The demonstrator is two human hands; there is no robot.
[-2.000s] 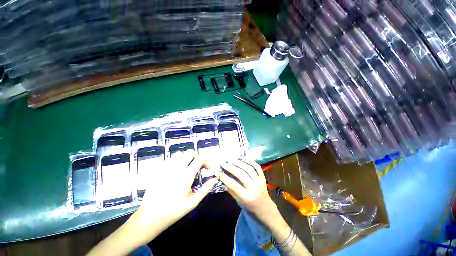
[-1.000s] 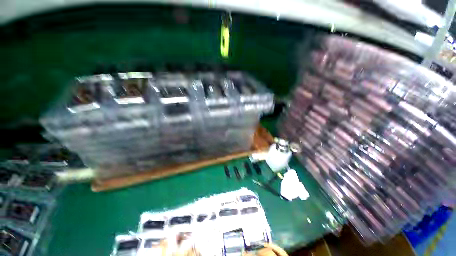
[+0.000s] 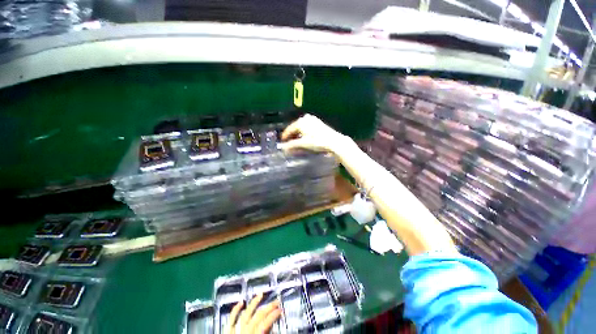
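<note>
My right hand (image 3: 310, 135) reaches over the top tray of the stacked blister trays (image 3: 215, 196) at the back. Its fingertips are bent down at a pocket at the right of the top row; whether they grip a part is hidden. Dark square phone parts (image 3: 204, 145) with gold-brown centres sit in the pockets to its left. My left hand (image 3: 255, 316) is cut off by the bottom edge. Its fingers are apart over the lens tray (image 3: 287, 282), with nothing seen in them. Panels with dark and pale areas lie in that tray's pockets.
Phone part trays (image 3: 82, 255) lie at left. A leaning tray stack (image 3: 457, 169) stands at right. A white bottle (image 3: 361, 210), wiping cloth (image 3: 383, 239) and small black frames (image 3: 325, 226) lie by the wooden board (image 3: 215, 236). A shelf edge (image 3: 215, 47) crosses above. A person's arm or sleeve may show far right.
The view has tilted up. My hands were together over the lens tray; now my right hand is up at the back stack and my left remains low. The lens tray's panels look darker.
</note>
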